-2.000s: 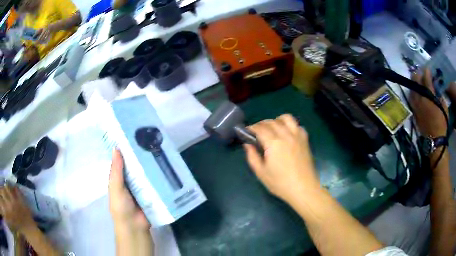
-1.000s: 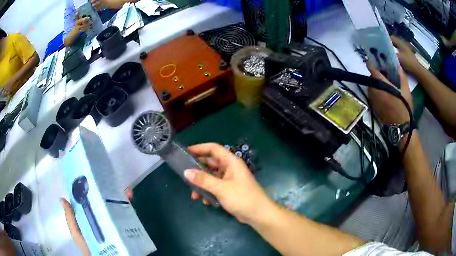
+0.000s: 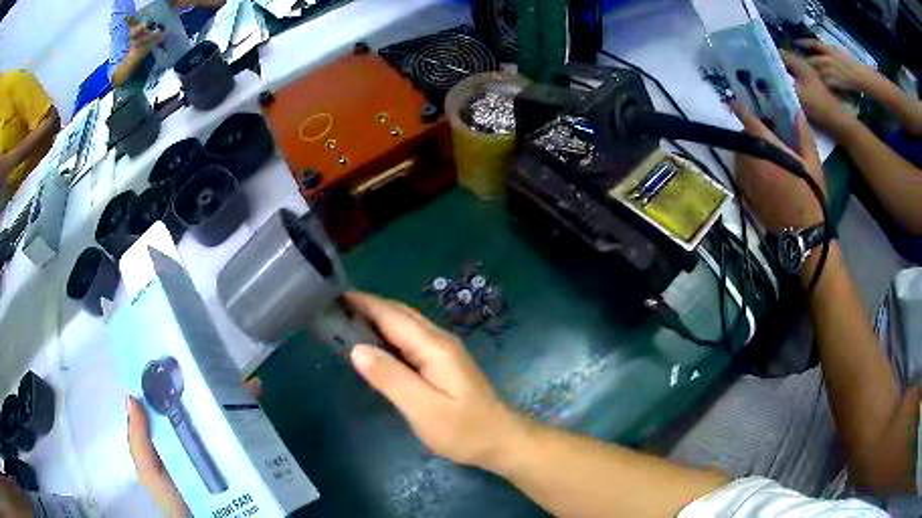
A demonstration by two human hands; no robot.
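My right hand [image 3: 435,384] is closed around the handle of a dark grey handheld fan [image 3: 275,278], its round head raised and turned to the left, above the green mat's left edge. My left hand [image 3: 154,460] holds a pale blue and white retail box [image 3: 202,395] at the lower left; only some fingers show at its sides and the rest is hidden behind the box. The box stands tilted, with a fan picture and lettering on its front. The fan head is beside the box's upper right side, outside it.
Small dark parts [image 3: 467,295] lie on the green mat [image 3: 404,258]. Behind are a red-brown box [image 3: 354,132], a yellowish tub [image 3: 483,152] and a soldering station [image 3: 596,202] with cables. Black cups [image 3: 207,202] stand left. Other people's hands [image 3: 773,187] work at the right.
The fan has turned in my right hand, from its slotted face showing to its side and rim. My view has swung right since the oldest frame, and the box sits further left and lower.
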